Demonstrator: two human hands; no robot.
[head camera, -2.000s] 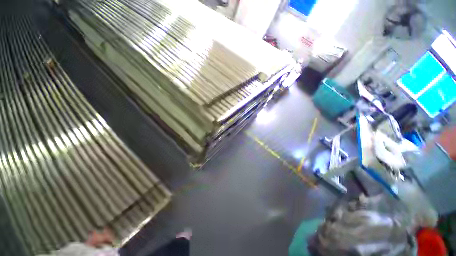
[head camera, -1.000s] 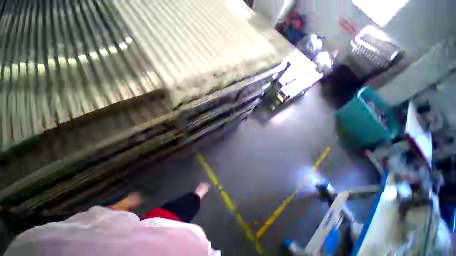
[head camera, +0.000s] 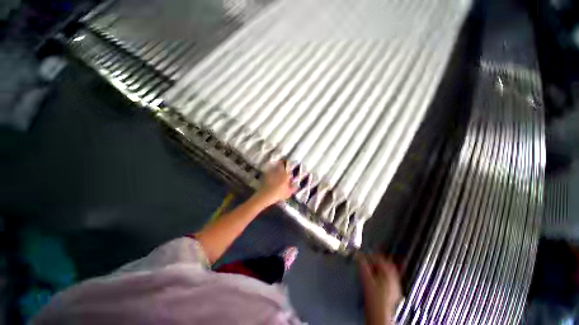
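Note:
A white pleated curtain panel (head camera: 336, 95) lies on a pleat-forming rack (head camera: 312, 226), its pleats running away from me. Its near edge forms a row of short folded pleats with dark gaps. My left hand (head camera: 278, 183) is at this near edge, its fingers closed on the pleats; the fingertips are partly hidden. My right hand (head camera: 381, 284) is blurred, just off the near right corner of the panel. Its fingers point toward the corner, and whether it holds anything cannot be told.
A second rack of shiny metal rods (head camera: 495, 171) stands to the right, across a dark narrow gap. Bare rods (head camera: 136, 70) show left of the curtain. Grey floor (head camera: 114, 171) lies at the left. A dark shoe or foot shape (head camera: 273, 266) is below my left forearm.
The view has swung from the aisle and green bin to the white curtain on the rack. Both my hands are now at or near its edge, clearly in view.

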